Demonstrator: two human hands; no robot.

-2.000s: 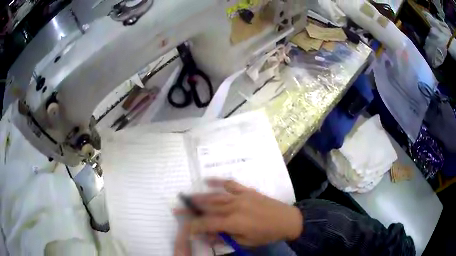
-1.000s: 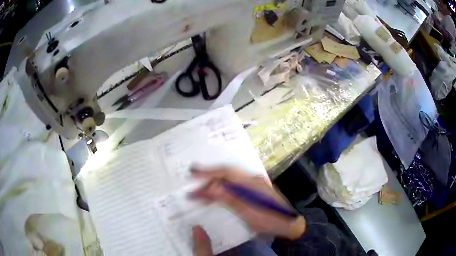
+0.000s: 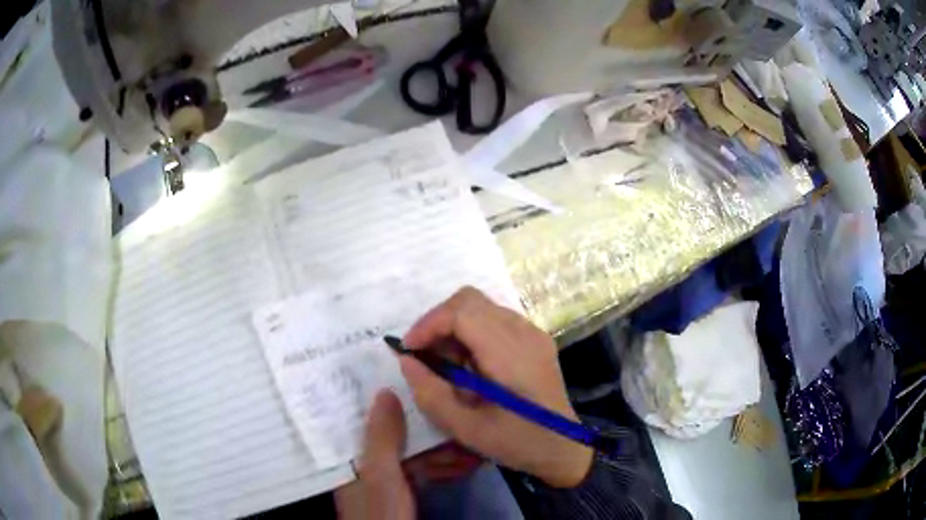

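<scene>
The notebook (image 3: pixel 193 355) lies open below the needle, with lined white pages. A white paper slip (image 3: pixel 315 381) with a printed line and faint writing lies on its lower right part. My right hand (image 3: pixel 498 386) holds a blue pen (image 3: pixel 518 406), its dark tip at the right end of the slip's printed line. My left hand (image 3: pixel 381 467) is partly cut off by the bottom edge. Its thumb lies on the slip's lower part, and its fingers show under the notebook's lower edge.
The sewing machine's lit needle area (image 3: pixel 173 168) is above the notebook. Black scissors (image 3: pixel 457 86), pink snips (image 3: pixel 320 81) and white strips (image 3: pixel 518 137) lie behind. White garments (image 3: pixel 51 244) fill the left. Crinkled plastic (image 3: pixel 630 234) covers the table edge; a white fabric stack (image 3: pixel 701 366) sits at right.
The view has moved closer to the notebook. The printed slip now shows clearly on it. The pen, earlier pointing away from the page's writing, now has its tip at the slip; my left thumb shows more.
</scene>
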